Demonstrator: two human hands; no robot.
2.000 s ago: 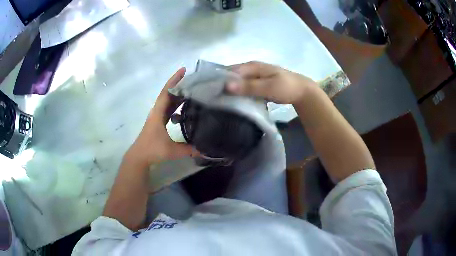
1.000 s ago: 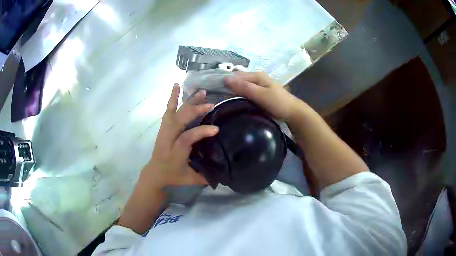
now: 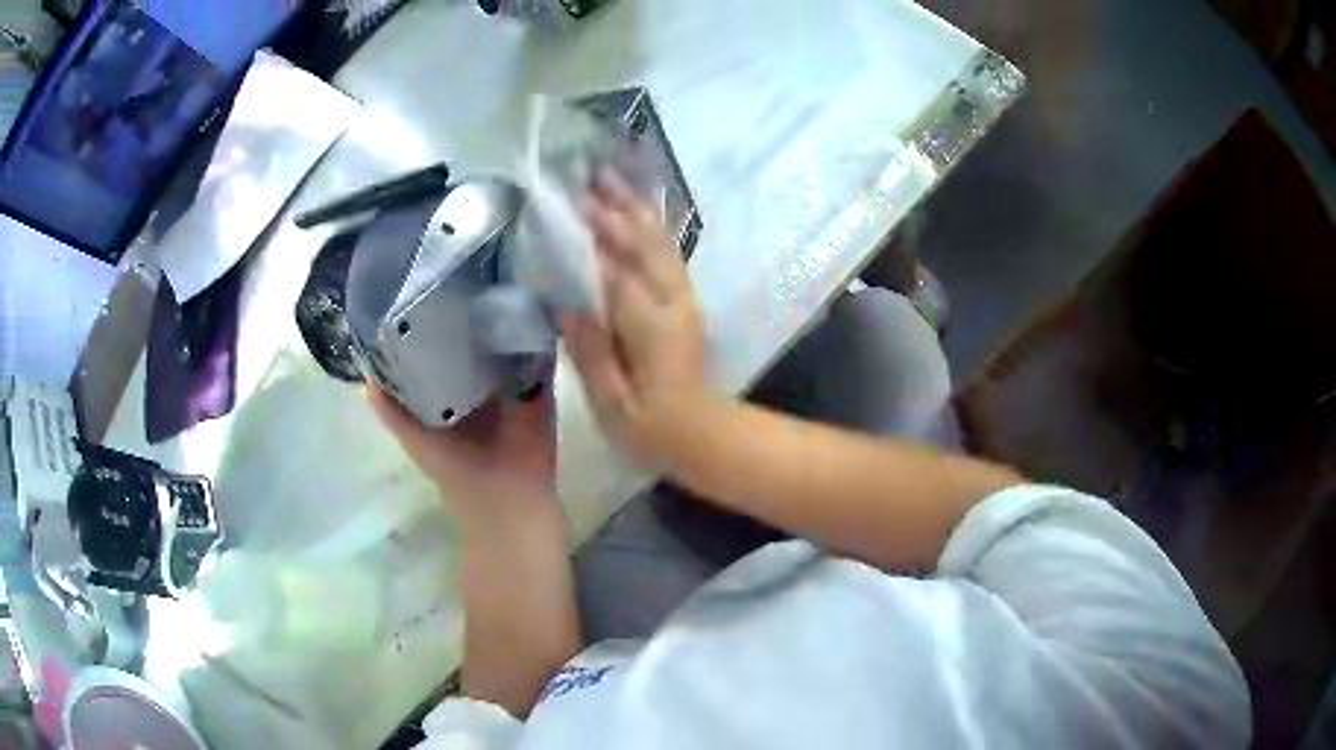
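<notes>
A grey-white security camera (image 3: 440, 293) is held above the bench, turned on its side, its black head at the left. A flat black antenna (image 3: 374, 195) sticks out at its top. A rectangular mounting plate (image 3: 659, 161) shows at its right end. My left hand (image 3: 484, 447) holds the camera from below, its fingers partly hidden under the body. My right hand (image 3: 637, 293) is blurred and presses a pale cleaning cloth (image 3: 564, 220) against the camera near the bracket.
A white bench (image 3: 821, 161) has a worn corner at the right. At the left are a monitor (image 3: 110, 125), papers (image 3: 249, 176), a dark purple item (image 3: 194, 352) and a small camera unit (image 3: 139, 520). A dark brown carton (image 3: 1231, 293) stands right of the bench.
The camera has moved left and away from my body and turned, so its head points left and its grey body shows. Both hands moved with it; the cloth stays in my right hand.
</notes>
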